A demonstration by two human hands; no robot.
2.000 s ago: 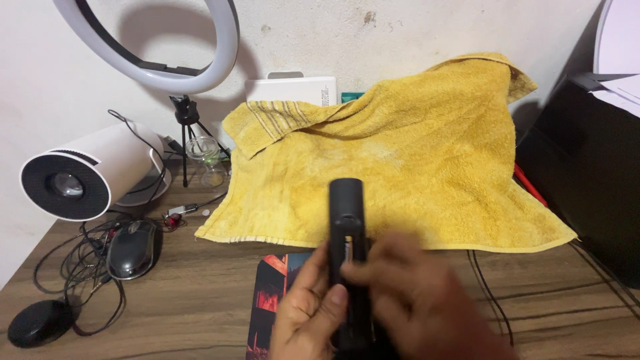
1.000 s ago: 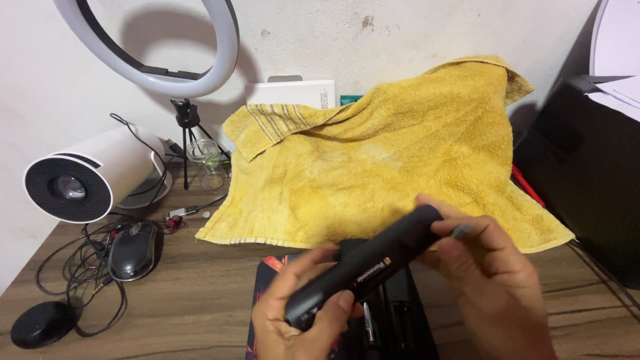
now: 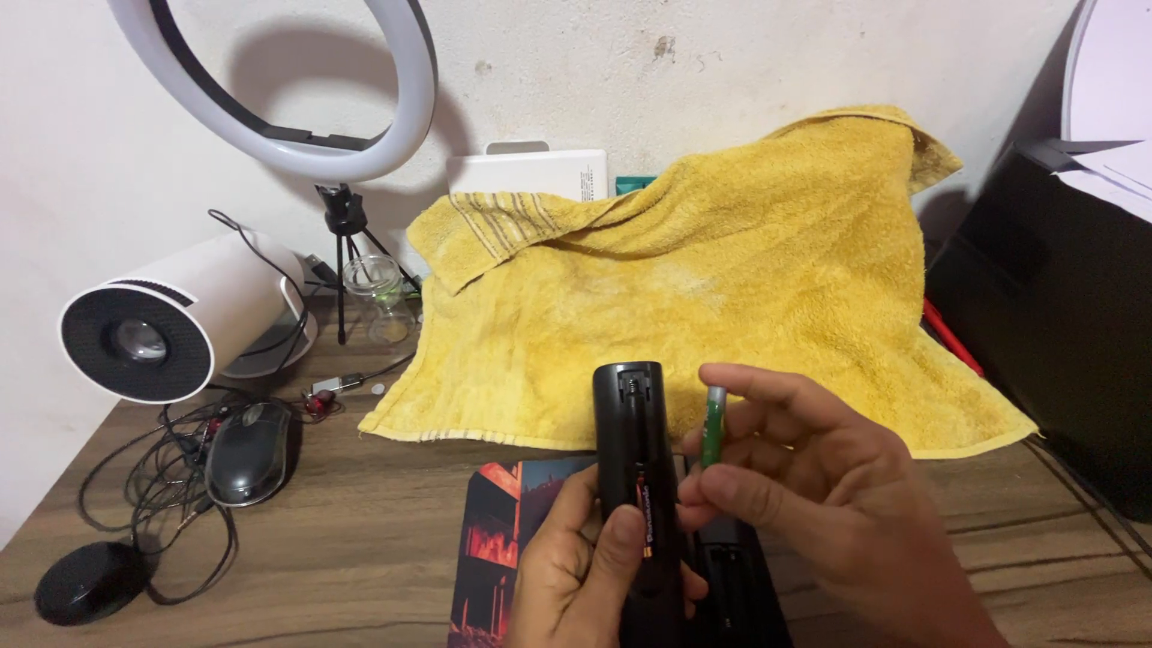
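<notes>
My left hand (image 3: 585, 567) holds a black remote control (image 3: 628, 432) upright, its battery compartment facing me. One battery (image 3: 646, 517), dark with writing, lies in the lower part of the compartment; the upper part shows a bare spring contact. Just right of the remote, my right hand (image 3: 810, 477) pinches a green battery (image 3: 713, 427) with a silvery end between finger and thumb. Below my right hand, a second black device (image 3: 727, 576) with an open compartment lies on a printed mouse pad (image 3: 490, 531), partly hidden by my hands.
A yellow towel (image 3: 702, 306) covers something behind my hands. To the left are a white projector (image 3: 216, 288), a black mouse (image 3: 250, 454), tangled cables (image 3: 144, 486), a glass jar (image 3: 382, 301) and a ring light (image 3: 396, 144) on a tripod. A black box-like object (image 3: 1044, 333) stands at right.
The remote has gone from tilted, with both hands at it, to upright in my left hand, its compartment turned toward me. My right hand has come away from it and shows a green battery.
</notes>
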